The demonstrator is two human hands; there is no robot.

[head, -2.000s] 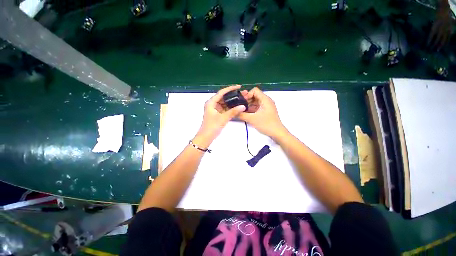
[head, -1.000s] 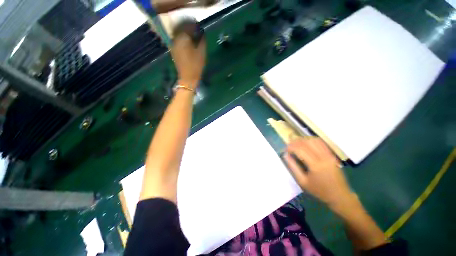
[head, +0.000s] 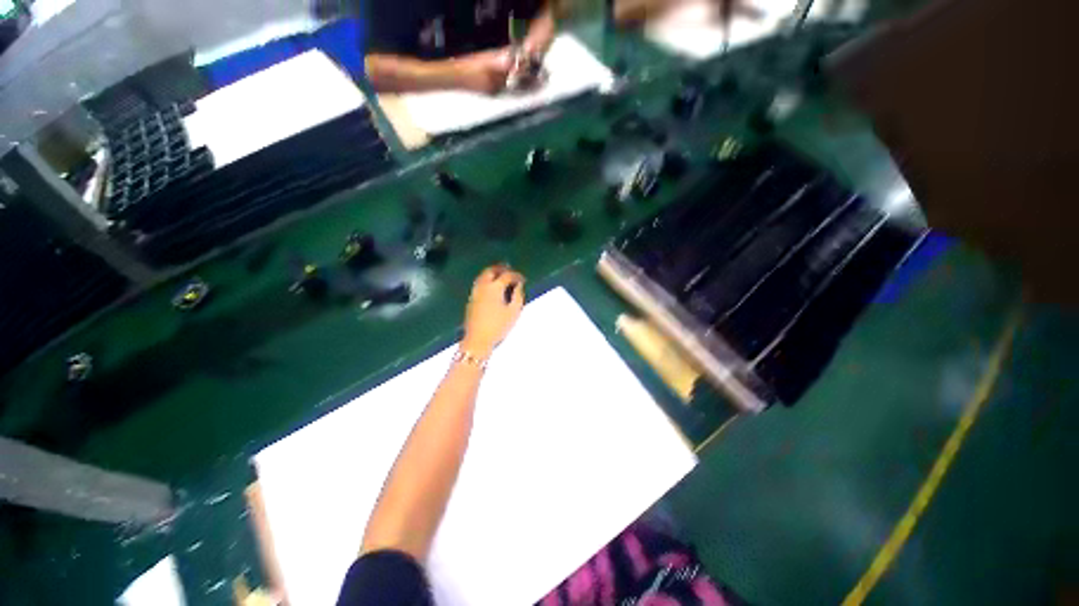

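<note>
My left hand (head: 495,305), with a bracelet at the wrist, is over the far edge of the white sheet (head: 521,438). Its fingers are curled around a small dark piece (head: 510,291), too small to name surely. My right hand is not in view. A stack of black trays (head: 740,260) lies to the right of the sheet with its top showing. A large brown board or sheet (head: 994,130), close and blurred, fills the upper right.
Small dark board units (head: 359,246) with yellow spots lie scattered along the green surface. Across it, a person's hands (head: 521,69) work over another white sheet. More black trays (head: 249,178) stand at the upper left. A grey post (head: 83,479) is at the left, torn tan tape (head: 660,353) beside the trays.
The black housing and its cord are no longer over the sheet. The white cover has left the right-hand trays. My left hand has drawn back from its far reach; my right hand has left the view.
</note>
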